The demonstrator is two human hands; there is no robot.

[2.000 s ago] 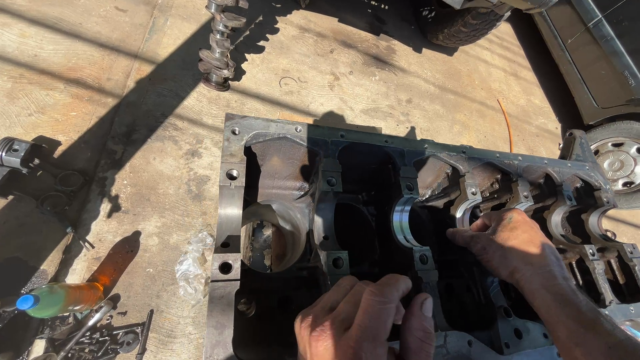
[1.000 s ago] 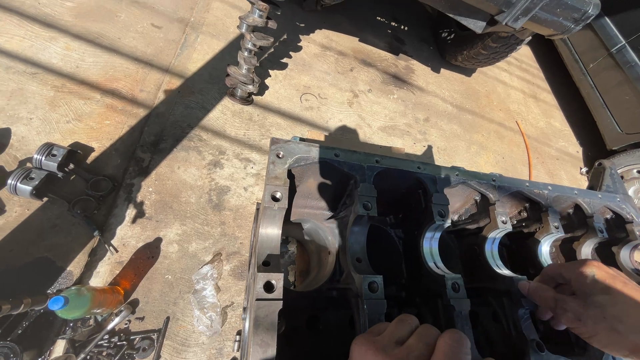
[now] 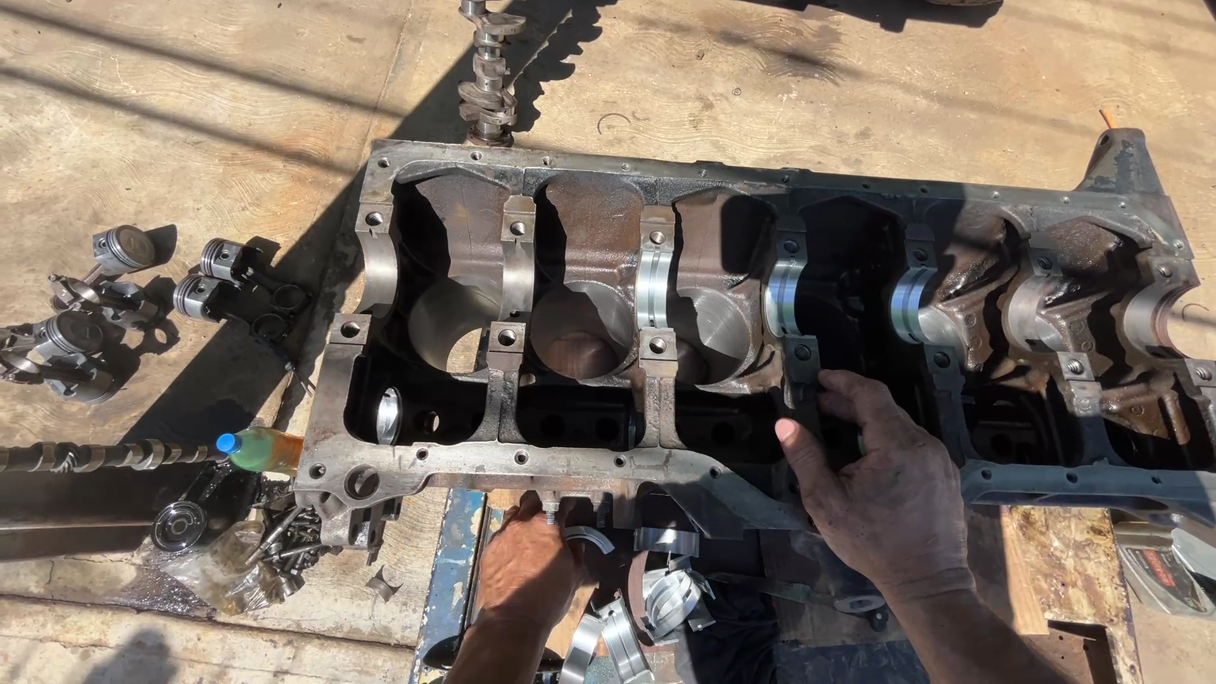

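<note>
An engine block [image 3: 560, 461] lies with its crankcase side up. Half-shell main bearings sit in three of its saddles: one shell [image 3: 654, 285], a second shell [image 3: 784, 293] and a third shell [image 3: 909, 302]. My right hand [image 3: 879, 475] rests by the block's web below the second shell, thumb and fingers apart around the web, with nothing seen held. Below the block's near rail, my left hand [image 3: 527, 570] reaches among loose bearing shells [image 3: 622, 636] on the work surface; its fingertips are partly hidden, so what it touches cannot be told.
A crankshaft [image 3: 489, 85] stands behind the block. Pistons with connecting rods [image 3: 71, 332] lie on the concrete at left. Near the block's left corner are a camshaft [image 3: 114, 456], a bottle of orange liquid [image 3: 266, 449] and a bag [image 3: 223, 570] with bolts. A package [image 3: 1159, 570] lies at lower right.
My left hand has moved from over the block down to the loose shells below its near rail. My right hand has moved off the bearing saddles to the near web. The view has shifted strongly.
</note>
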